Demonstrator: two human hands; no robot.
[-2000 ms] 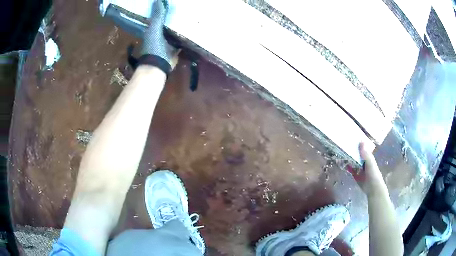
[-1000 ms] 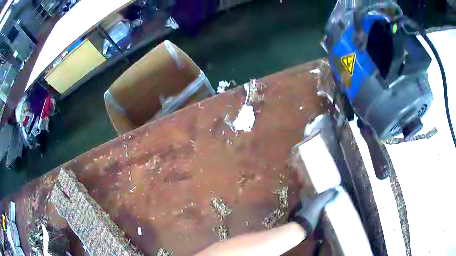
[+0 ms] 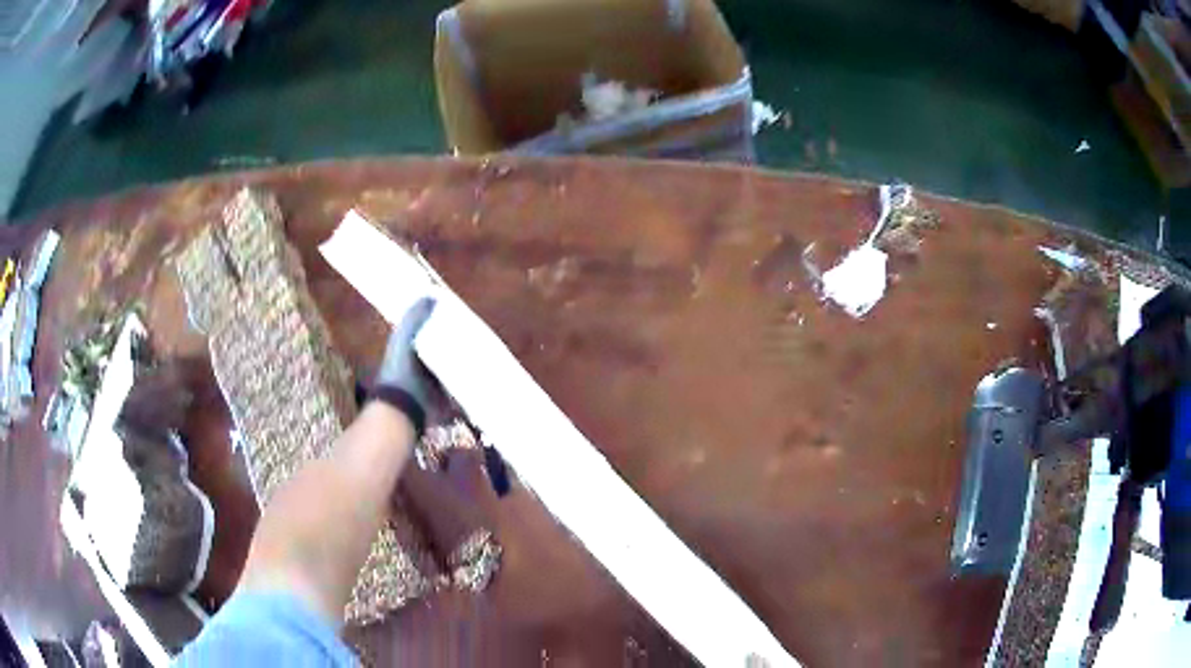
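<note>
My left hand, in a grey glove with a dark wrist band, holds the left edge of a long white-topped strip. The strip runs slantwise from upper left to the bottom edge, where its near end is cut off. The glove hides a little of its edge. My right hand is not in view. The cutting machine is at the right, partly cut off, with its grey base plate beside the lay's speckled edge.
Speckled fabric strips lie at the left on the reddish-brown table. A curled white-topped offcut lies further left. A white paper scrap lies near the far edge. An open cardboard box stands beyond it.
The view has turned. My left hand has moved the white-topped strip away from the lay, leftwards across the table. The right hand, seen at the lay's corner two seconds ago, is out of view.
</note>
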